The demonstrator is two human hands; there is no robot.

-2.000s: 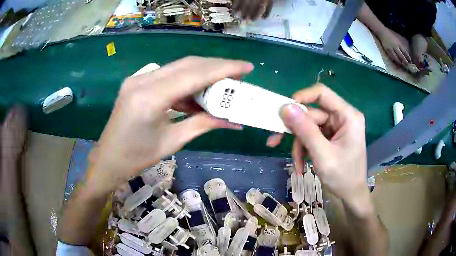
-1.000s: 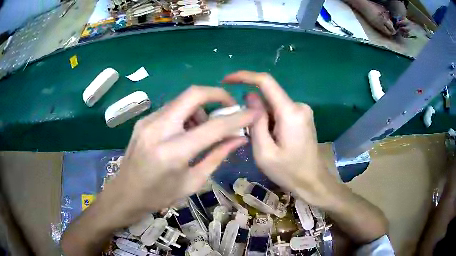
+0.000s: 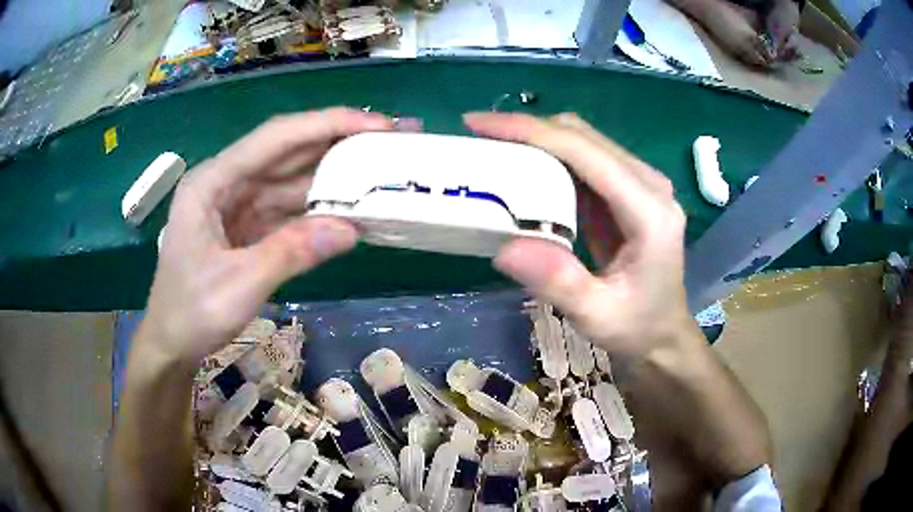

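Observation:
A thick white device [image 3: 440, 185] is held up level over the belt, its side facing me. A thin dark seam with a little blue showing runs along the side, and a cover lies along its lower edge. My left hand [image 3: 250, 215] grips the device's left end, thumb below and fingers above. My right hand [image 3: 611, 235] grips the right end the same way. Below, a parts tray [image 3: 400, 322] is heaped with cream covers with dark windows [image 3: 393, 400] and plain oval plates [image 3: 591, 428].
A green conveyor belt [image 3: 60, 230] crosses behind the hands. A closed device [image 3: 153, 187] lies on it at left, a curved white housing [image 3: 710, 170] at right. A grey metal post [image 3: 771, 220] slants at right. Another person's hands [image 3: 756, 35] show at top right.
The device has turned so its side seam faces me, and it shows more fully between my hands, which have moved apart to its ends. The belt devices at left have shifted further left.

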